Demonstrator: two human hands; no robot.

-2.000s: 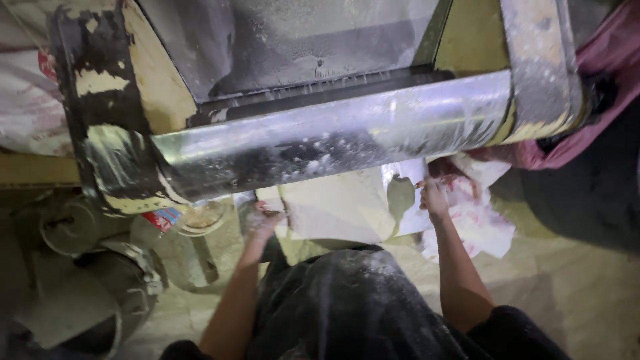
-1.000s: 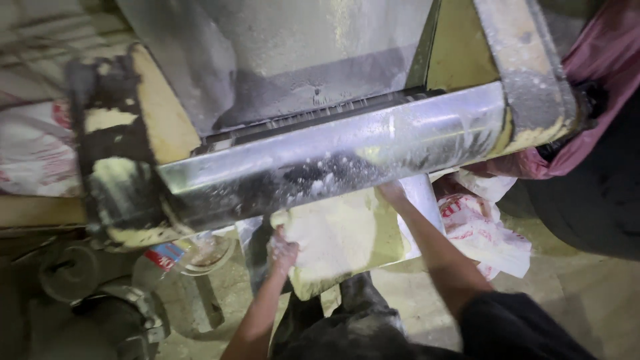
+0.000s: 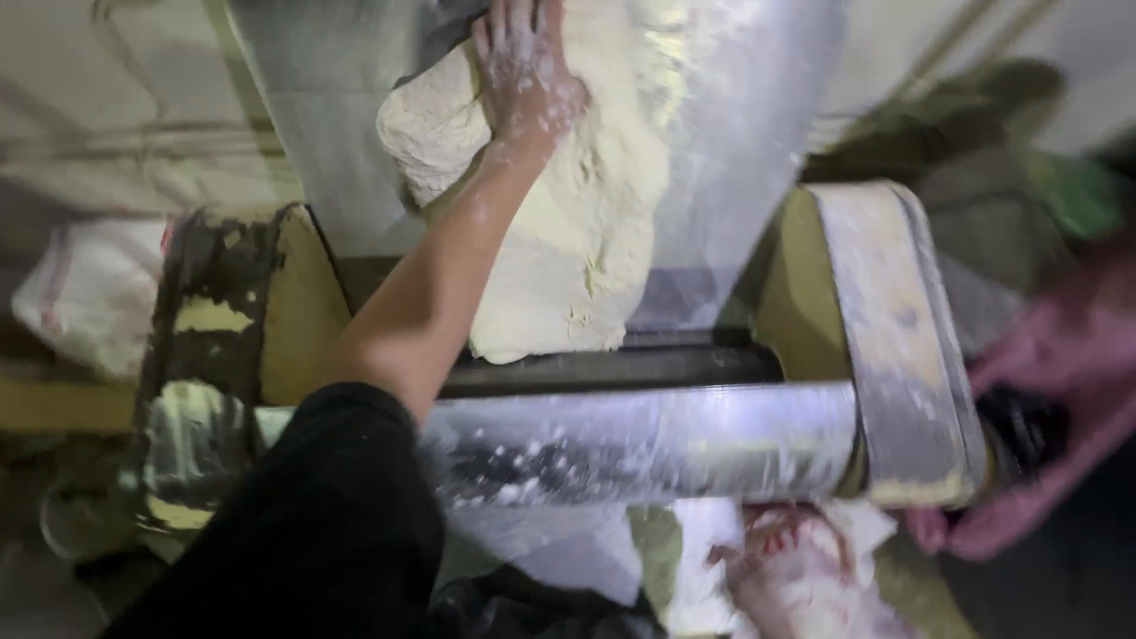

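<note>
My left hand, dusted with flour, reaches up from the lower left and lies palm down on a long mass of pale dough. Its fingers point toward the top edge of the view and are not closed around the dough. A rougher lump of dough bulges left of the wrist. The dough rests on a sloping steel chute of a dough sheeter, its lower end by the dark gap behind a shiny metal roller. My right hand is out of view.
Side housings smeared with dried dough stand left and right of the roller. Below it are a metal tray and a crumpled plastic bag with red print. Pink cloth or plastic hangs at the right; a white sack lies left.
Both hands were below the roller at the pale dough there; my left hand is now up on the chute, on dough. My right hand has left the view. The view has shifted toward the chute.
</note>
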